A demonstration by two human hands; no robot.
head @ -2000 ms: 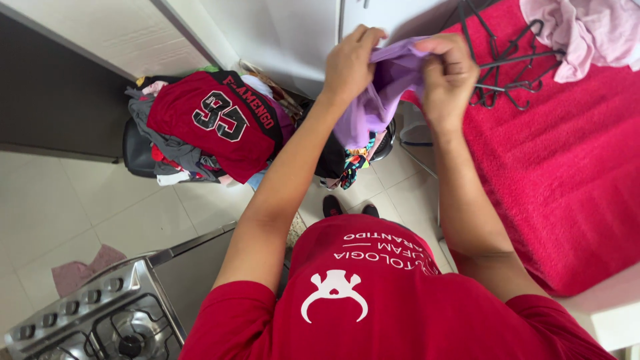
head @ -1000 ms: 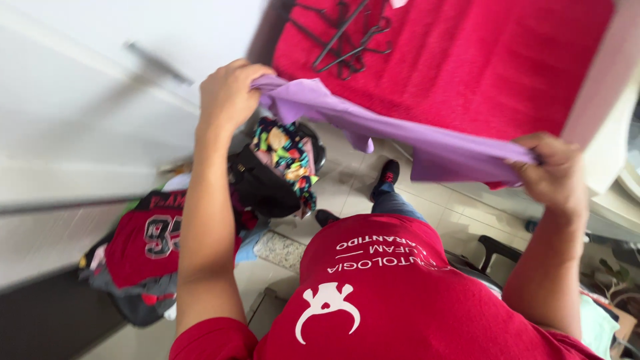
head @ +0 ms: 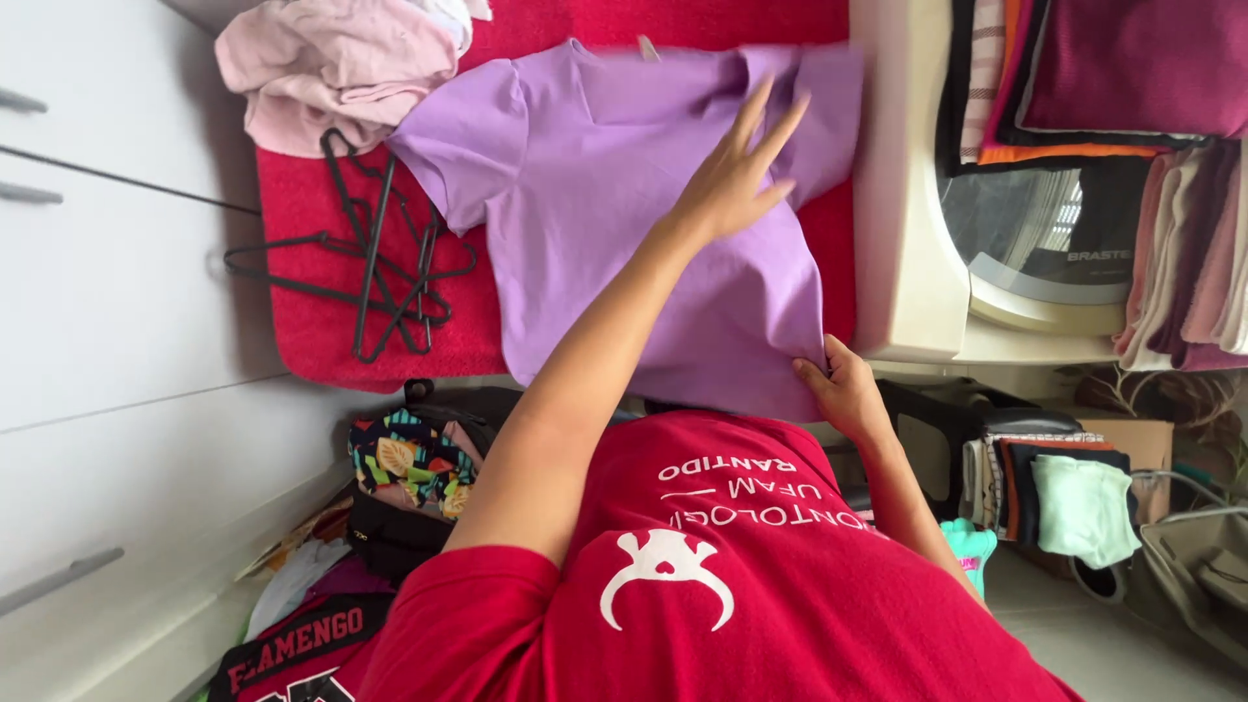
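Observation:
A purple short-sleeved T-shirt (head: 624,234) lies spread over a surface covered by a red towel (head: 312,331). My left hand (head: 746,180) is over the upper right part of the shirt, fingers apart, holding nothing; whether it touches the cloth is not clear. The shirt's lower right hem is pinched between thumb and fingers of my right hand (head: 840,385). The right sleeve and collar are slightly blurred. Black clothes hangers (head: 375,263) lie in a tangle left of the shirt, and a crumpled pink cloth (head: 336,68) rests above them, against the left sleeve.
At the right stands a front-loading washing machine (head: 907,244) with folded clothes (head: 1136,73) on it. White drawers (head: 117,292) line the left. Below the towel are a black bag (head: 385,526) with patterned cloth and a clothes pile (head: 302,639). Folded cloths (head: 1082,507) sit at lower right.
The purple shirt, stretched between both hands a second ago, now lies spread on the red towel. My left hand has let go of it. The view has shifted toward the washing machine.

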